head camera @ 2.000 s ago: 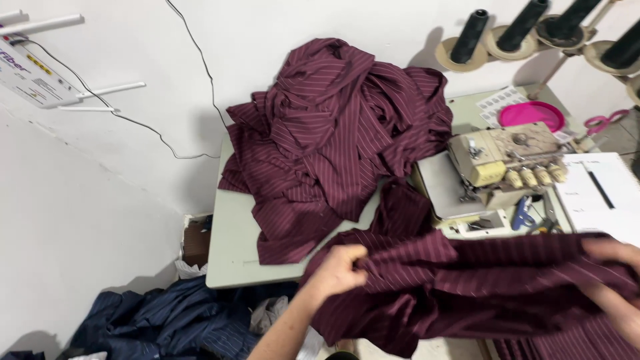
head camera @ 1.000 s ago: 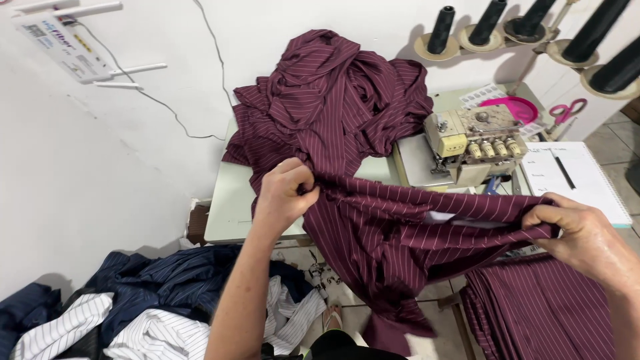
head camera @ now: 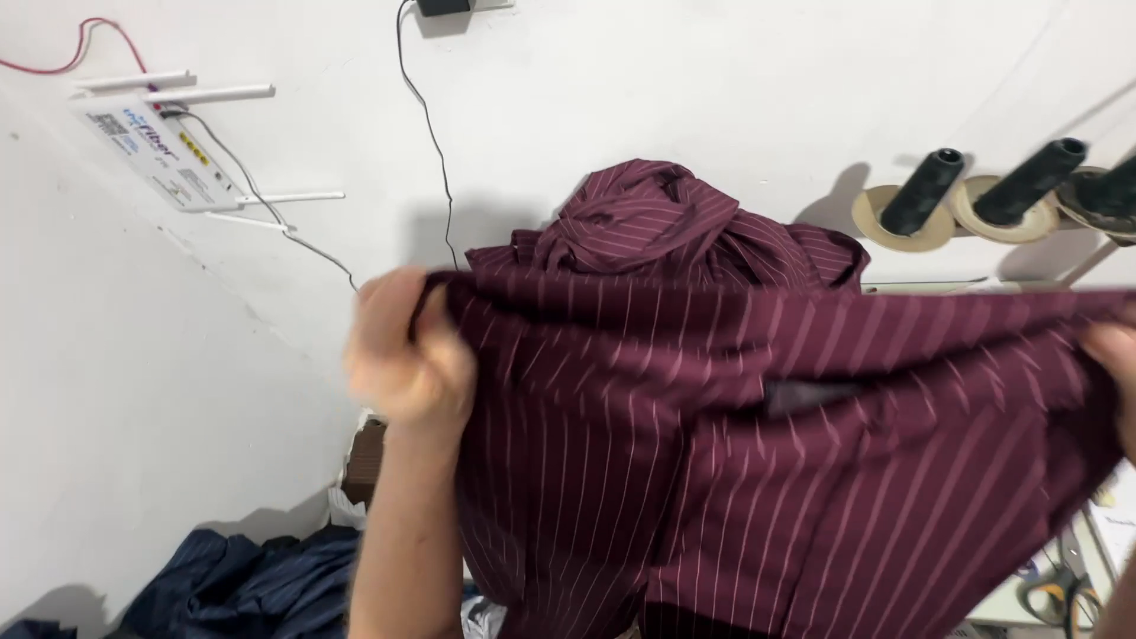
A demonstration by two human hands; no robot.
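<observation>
A maroon pinstriped garment (head camera: 763, 479) hangs stretched between my hands, its long upper edge pulled nearly level. My left hand (head camera: 413, 351) grips its left end in a closed fist. At the right border my right hand (head camera: 1116, 364) grips the other end and is partly cut off by the frame. A gap along the upper edge shows a grey patch. Behind the garment lies a heap of the same maroon striped fabric (head camera: 657, 222). The held garment hides most of the worktable and the sewing machine.
Cones of dark thread (head camera: 923, 191) stand at the upper right. Scissors (head camera: 1061, 590) lie at the lower right. Dark blue fabric (head camera: 248, 577) is piled at the lower left. A white router (head camera: 160, 151) with a cable is on the wall.
Both hands have raised the garment, which now covers the sewing machine seen earlier. It is spread wider, and its front faces the camera. The view has shifted.
</observation>
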